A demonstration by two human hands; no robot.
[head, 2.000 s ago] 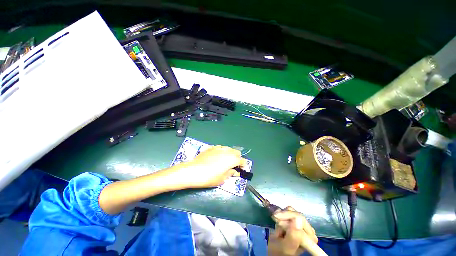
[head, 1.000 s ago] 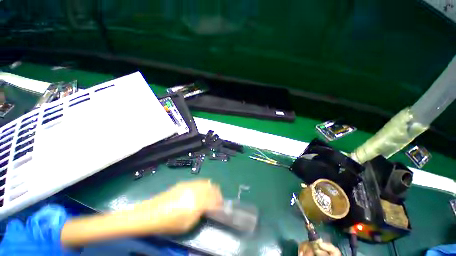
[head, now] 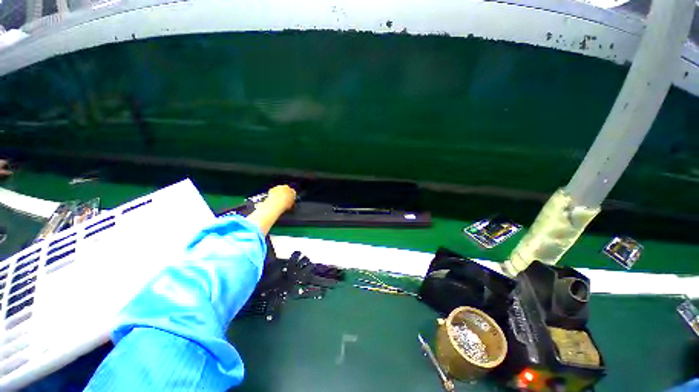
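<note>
My left hand (head: 277,202) is stretched far forward over the belt, at the left part of a long black tray (head: 368,218). Its fingers look bent; I cannot tell whether they hold anything. A board edge (head: 255,198) shows just left of the hand. The blue sleeve hides part of the black tray and bench. The soldering iron's metal front end (head: 435,364) points up beside the tan pot (head: 470,344) at the bottom edge. Its handle and my right hand are out of the picture. Small black modules (head: 295,277) lie piled right of the sleeve.
A white blister tray (head: 115,268) lies tilted at left. Thin tweezers (head: 387,289) lie near the white strip. The soldering station (head: 536,337), with a red light, and a black fan (head: 467,283) stand right. Boards (head: 493,231) lie on the belt. A taped duct (head: 556,230) rises behind.
My left hand has moved from the bench, where it held a board, forward to the belt. My right hand has dropped out of view. The head view has tilted up.
</note>
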